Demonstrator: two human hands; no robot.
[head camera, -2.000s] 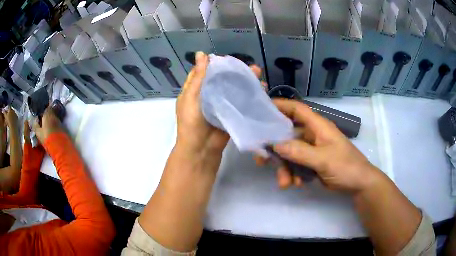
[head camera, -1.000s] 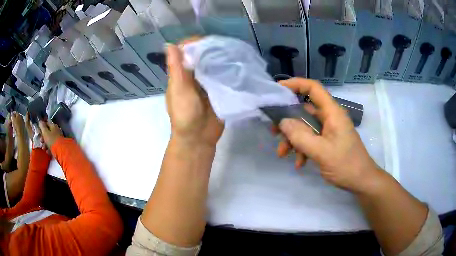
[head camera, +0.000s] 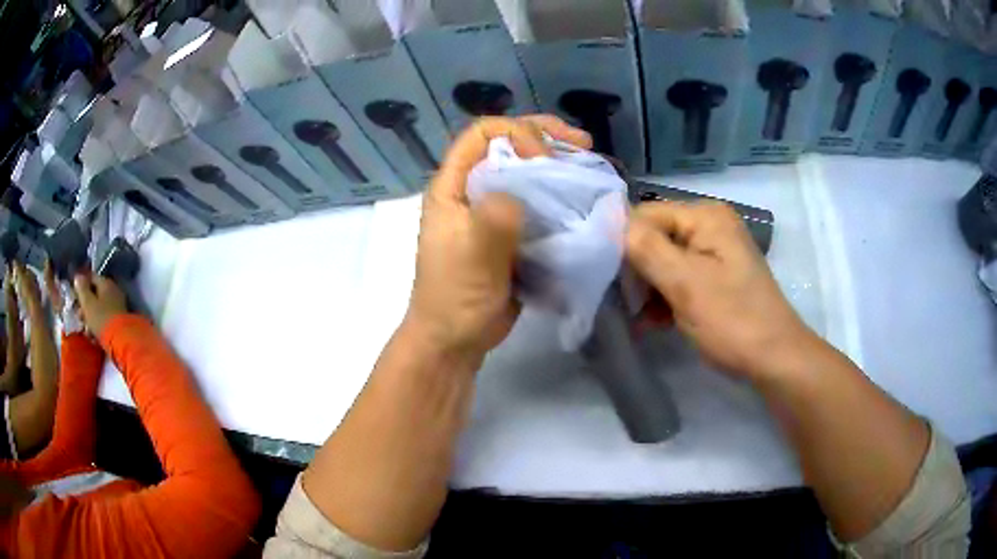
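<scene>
A dark grey handheld device has its head wrapped in a thin white translucent sleeve (head camera: 574, 224). Its bare grey handle (head camera: 634, 382) points down toward the near edge of the bench. My left hand (head camera: 470, 235) holds the wrapped head from the left, fingers over its top. My right hand (head camera: 700, 273) pinches the sleeve at the right side, near where head and handle meet; its lower fingers are partly hidden. A second grey device (head camera: 754, 224) lies on the white bench behind my right hand, partly covered by it.
Open retail boxes (head camera: 694, 109) with device pictures stand in a row along the bench's far edge. At left, a person in an orange sleeve (head camera: 164, 393) handles dark devices. Another dark device (head camera: 980, 213) lies at the right edge, beside white material.
The handle was in my right hand and now hangs free, pointing down. My right hand has moved to the sleeve. The sleeve is now bunched closer around the head.
</scene>
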